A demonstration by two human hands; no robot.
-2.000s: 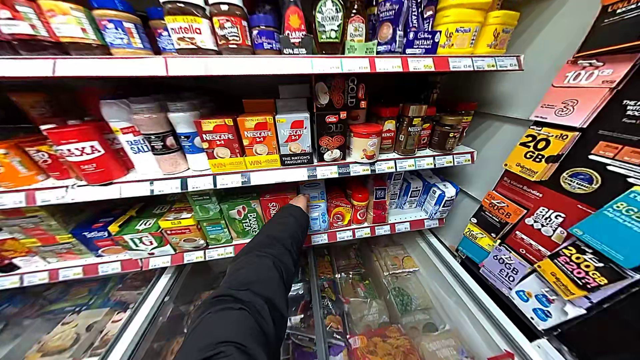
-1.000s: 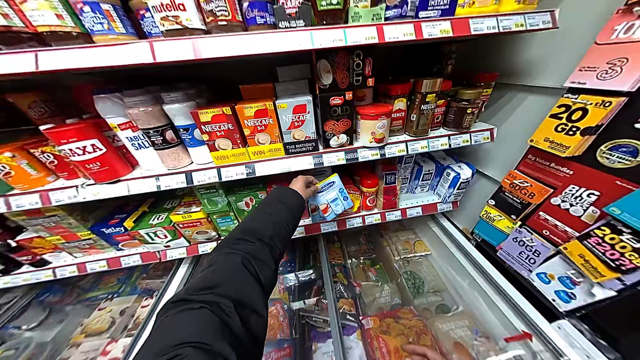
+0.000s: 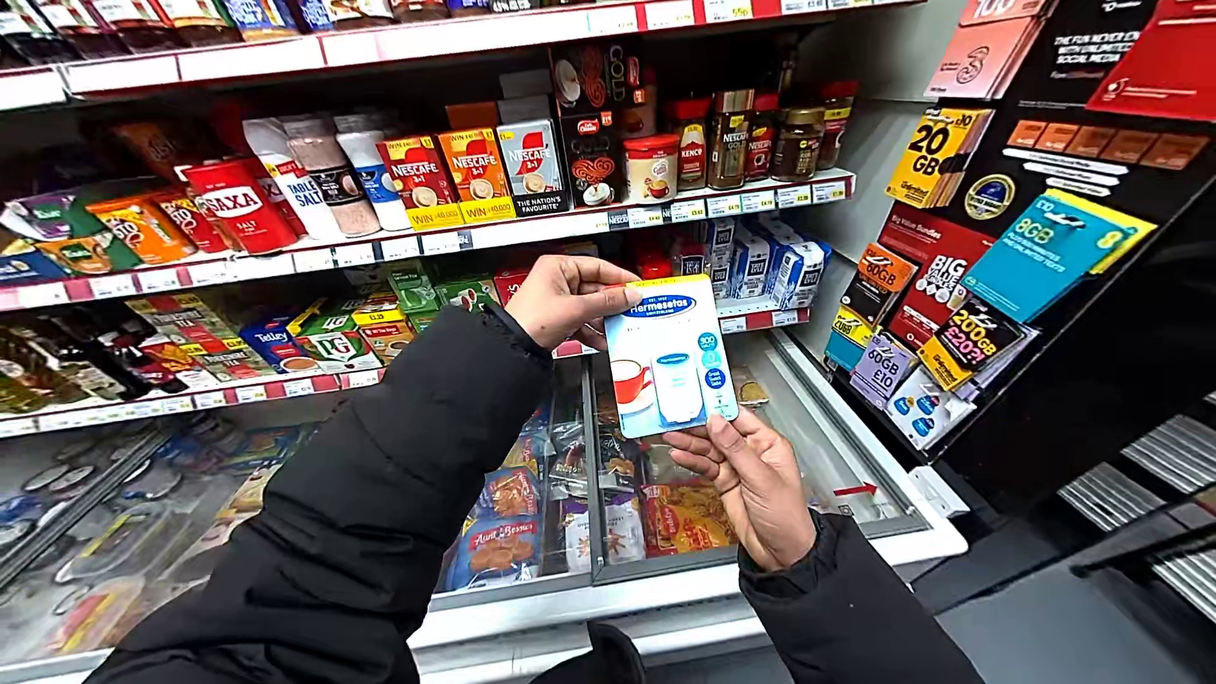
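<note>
A flat Hermesetas sweetener packet [image 3: 670, 356], white and blue with a red cup pictured on it, is held up in front of the shelves. My left hand [image 3: 575, 302] pinches its top left corner between thumb and fingers. At the bottom right corner, my right hand [image 3: 750, 475] grips it with the thumb on the front and fingers behind. Both arms wear black padded sleeves. The packet hides part of the lower shelf and of the freezer behind it.
Below the packet stands a chest freezer with a glass top [image 3: 807, 418] over bagged food. Nescafé boxes [image 3: 415, 180], a Saxa salt tub [image 3: 239, 204] and coffee jars fill the middle shelf [image 3: 456, 237]. Tea boxes [image 3: 342, 337] are lower left; a card display [image 3: 950, 256] stands at right.
The left hand has drawn the packet away from the lower shelf, where it was a second ago, toward me. The right hand has come up and taken hold of its lower corner.
</note>
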